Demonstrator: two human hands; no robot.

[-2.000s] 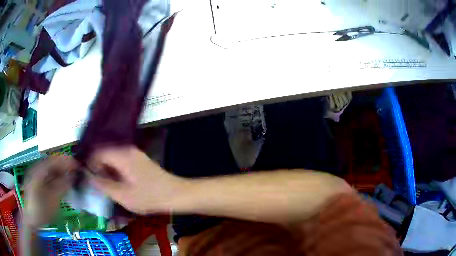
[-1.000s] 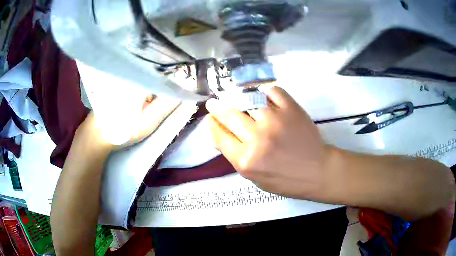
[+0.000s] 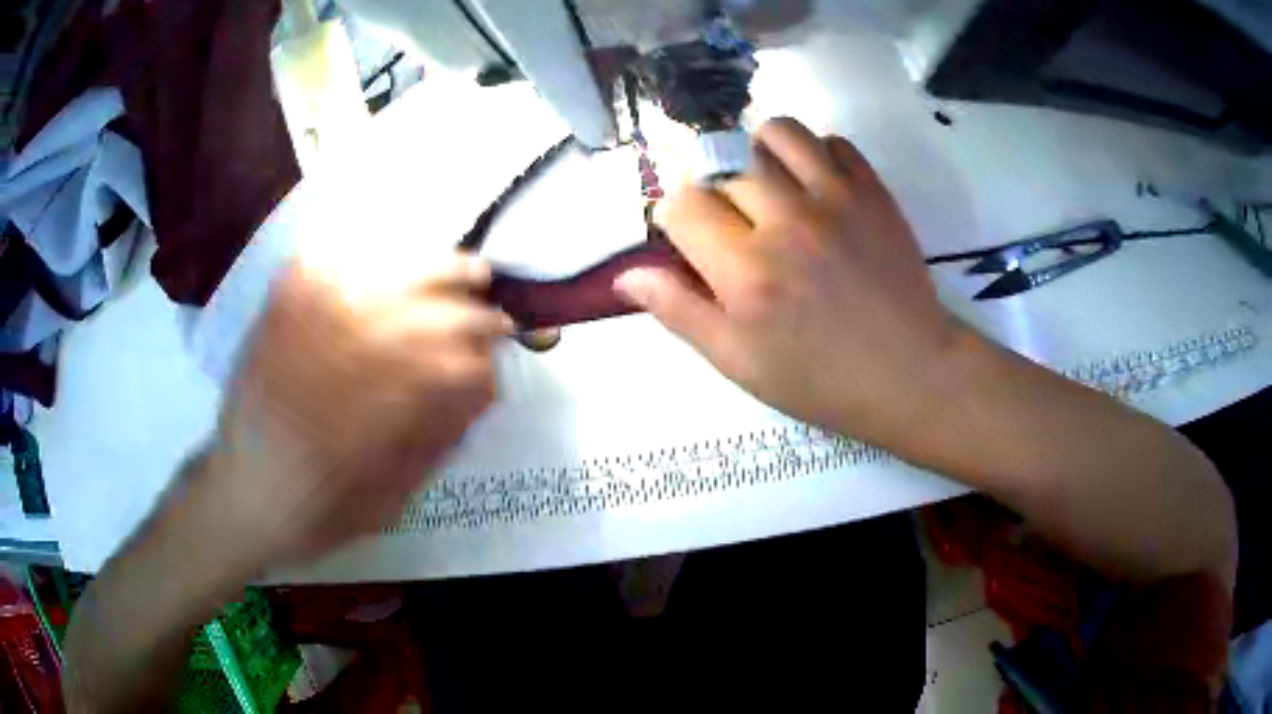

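Note:
A maroon strip [image 3: 579, 294] runs between my two hands in front of the sewing machine's needle area [image 3: 628, 133]. My left hand [image 3: 370, 391], blurred, grips the strip's left end. My right hand [image 3: 795, 265] holds its right end, thumb on the cloth, fingers beside the machine's white knob [image 3: 724, 152]. Pale cloth with a dark edge curves behind the strip; glare hides much of it. The fingertips of my left hand are not sharp.
Snips [image 3: 1046, 257] lie on the white table right of my right hand, by a dark cord. A printed ruler [image 3: 628, 479] marks the front edge. Maroon and pale cloth [image 3: 209, 154] is heaped at left. A green basket [image 3: 244, 656] is below left, a dark panel [image 3: 1116, 63] at upper right.
My view first turned from the lap side to the machine. Since then my left hand has come forward off the pale cloth onto the maroon strip, which now spans both hands.

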